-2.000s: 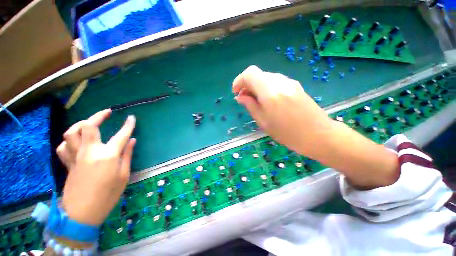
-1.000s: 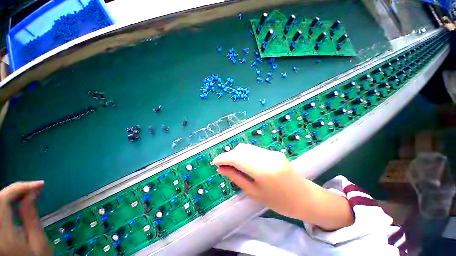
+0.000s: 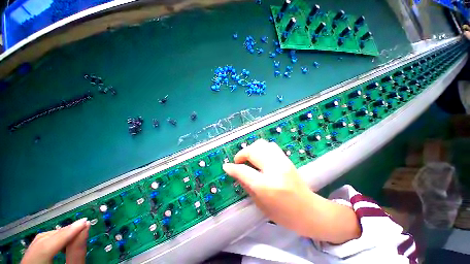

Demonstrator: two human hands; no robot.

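The green circuit board strip (image 3: 170,198) runs diagonally along the near side, dotted with pale round-topped and dark parts. My right hand (image 3: 270,183) is over the middle of the strip, thumb and index fingertips close together at the boards; whether a small part is between them cannot be told. My left hand (image 3: 59,242) is cut off by the bottom edge at the left. Its fingertips are close together over the strip, and anything between them is too small to tell. Small black components (image 3: 135,125) and blue disc components (image 3: 239,81) lie on the green bench.
A pale rail (image 3: 203,152) edges the strip, with a crinkled clear strip (image 3: 221,125) beside it. A row of black parts (image 3: 51,112) lies at left. A separate populated board (image 3: 327,38) lies at the far side. A blue bin (image 3: 31,23) is at upper left. Boxes (image 3: 407,183) stand below right.
My right hand has moved from above the bench to the board strip. My left hand has moved from the bench to the strip, its fingertips closer together. The camera view has shifted.
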